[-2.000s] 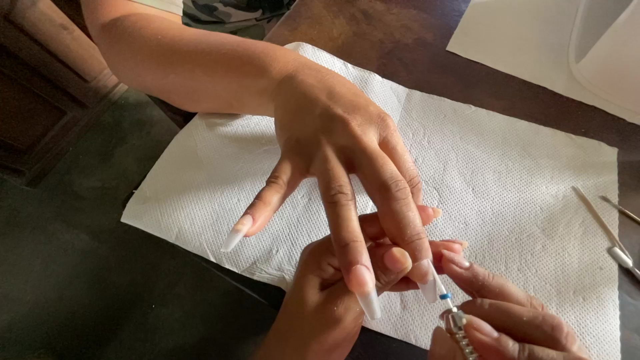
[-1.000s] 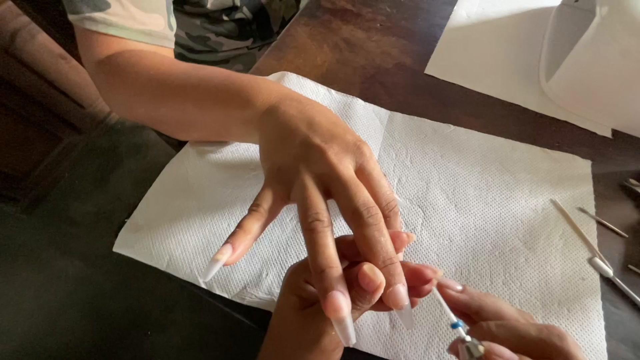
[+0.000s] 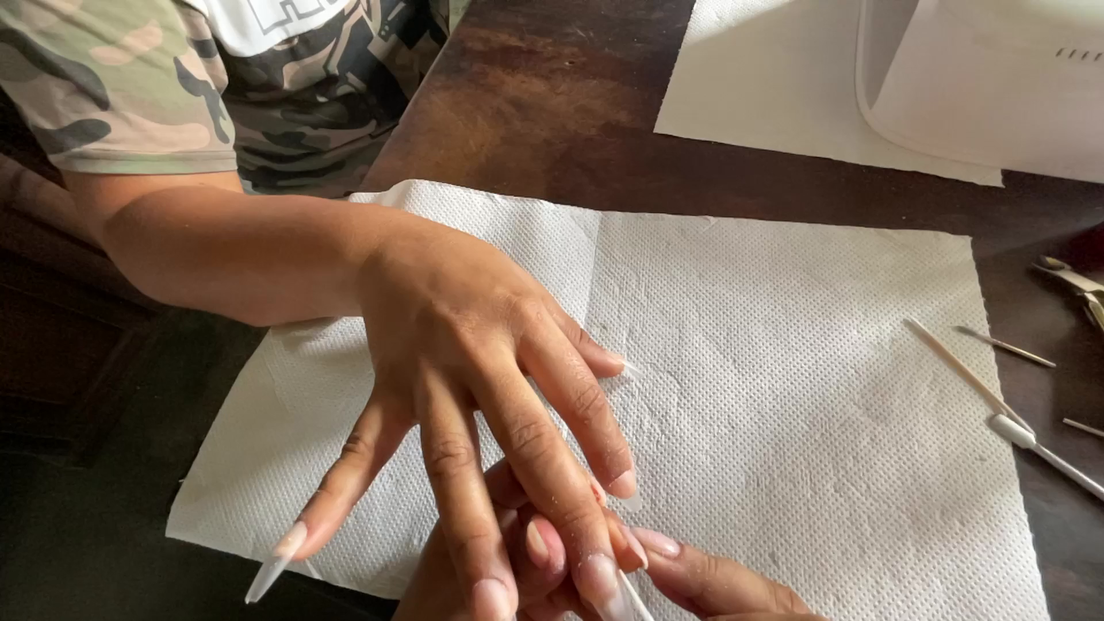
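Another person's hand [image 3: 466, 319] reaches in from the upper left, palm down over a white paper towel [image 3: 776, 362], its fingers spread and tipped with long, clear artificial nails. Beneath its middle fingers my left hand [image 3: 535, 552] grips one finger near the tip, partly hidden by the fingers above. At the bottom edge my right hand [image 3: 716, 582] is beside that fingertip, cut off by the frame. A thin pale shaft [image 3: 636, 597] lies along the side of the nail; the handpiece seen earlier in my right hand is out of view.
At the right are a thin wooden stick [image 3: 962, 371], a white-tipped tool [image 3: 1013, 429], a small metal rod [image 3: 1005, 346] and a metal implement [image 3: 1069, 274]. A white appliance [image 3: 992, 86] stands on another paper sheet [image 3: 742, 86] on the dark wooden table [image 3: 535, 103]. The person's camouflage sleeve [image 3: 129, 95] is upper left.
The held finger was one with the blue-banded bit at its nail two seconds ago. Both my hands now sit lower in view, and more of the person's clothing shows as the view has shifted.
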